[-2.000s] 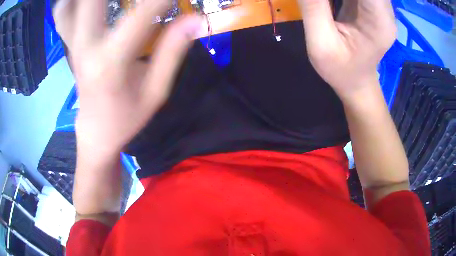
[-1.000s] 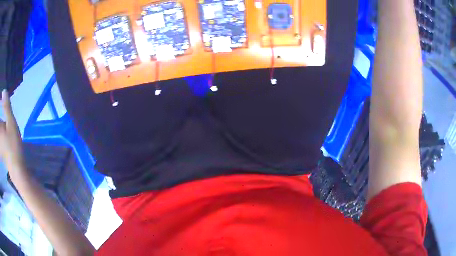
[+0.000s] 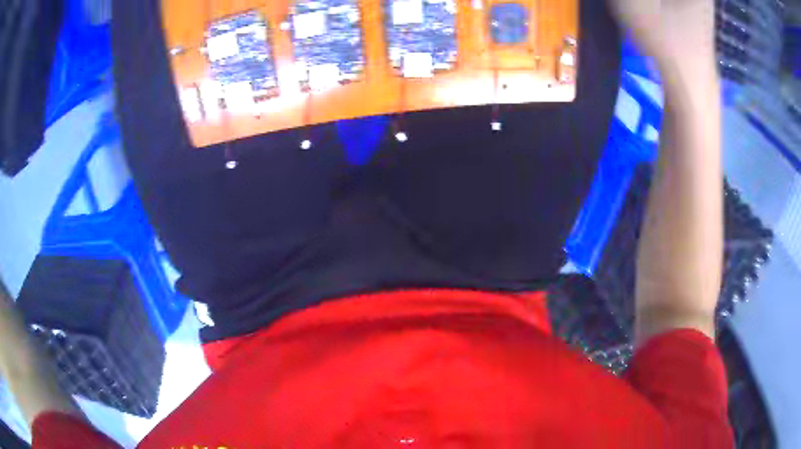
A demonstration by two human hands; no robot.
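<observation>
The orange fixture plate lies across my black-clothed lap, its far part cut off by the top edge. Three dark circuit boards with pale squares sit in its near row, one of them the left board. The pocket at the right of this row shows a small grey-blue module. Several thin lead wires hang over the near edge, ending in tiny white plugs. My right hand is blurred at the top edge, right of the fixture; its fingers are not clear. My left hand is out of the picture; only its forearm shows.
Blue plastic stools stand on both sides of my legs. Stacks of black trays stand at the lower left and behind my right forearm. More black trays are at the upper left.
Both hands have moved off the fixture, which now shows uncovered. Since one second ago my left hand has left the picture at the left, and my right hand has come into view at the top.
</observation>
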